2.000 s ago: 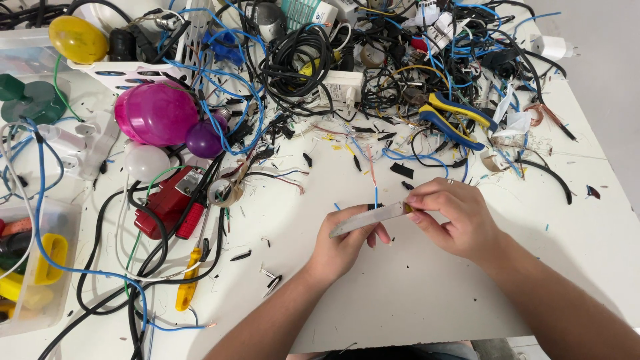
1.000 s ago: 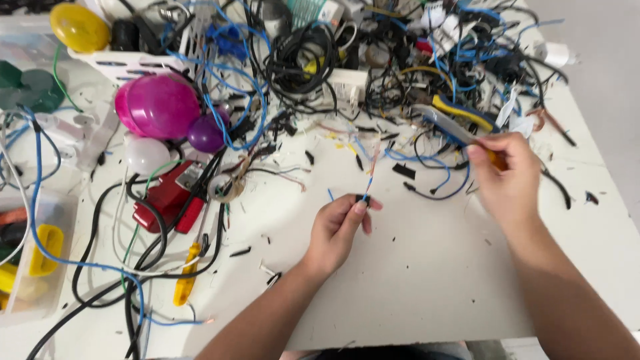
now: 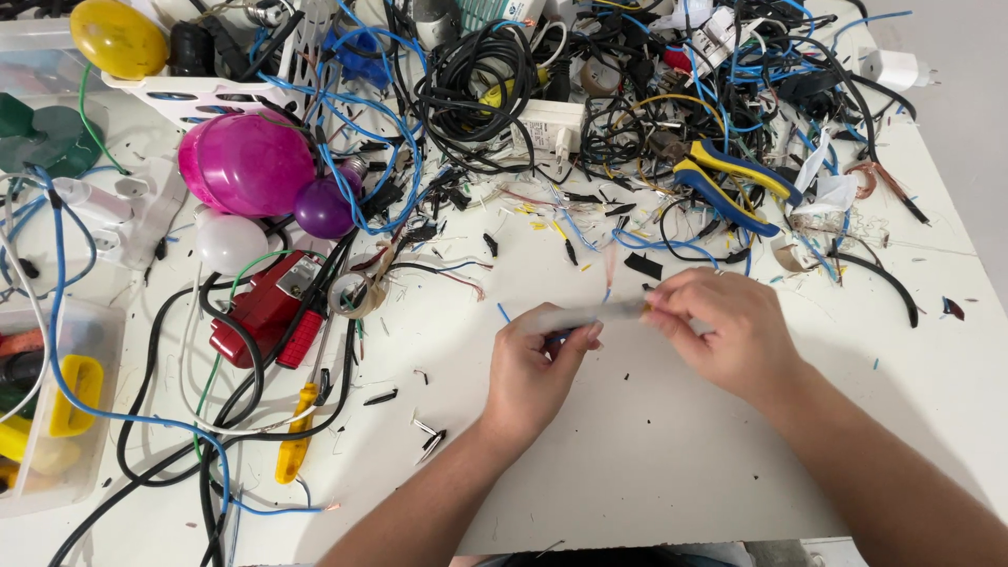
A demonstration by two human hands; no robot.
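Observation:
My left hand (image 3: 539, 370) pinches a short piece of blue wire (image 3: 505, 313), whose one end sticks out past the fingers; bare copper strands (image 3: 610, 268) fan out on the far side. My right hand (image 3: 720, 335) grips the end of a long flat grey blade (image 3: 587, 315), blurred, perhaps a knife. The blade lies across the left hand's fingers, over the wire. The handle is mostly hidden by the right fingers. Blue-and-yellow pliers (image 3: 732, 185) rest beyond the right hand, beside the heap of cables.
A tangle of cables (image 3: 476, 94) covers the far side. A white adapter (image 3: 551, 126), magenta bulb (image 3: 248, 164), red device (image 3: 264, 307) and yellow-handled screwdriver (image 3: 296, 437) lie left of the hands. A plastic bin (image 3: 110, 394) stands at far left. Wire scraps dot the white table (image 3: 630, 472).
A second ago my right hand held the blade off to the right, near the pliers; now it is back at my left hand, with the blade across the wire.

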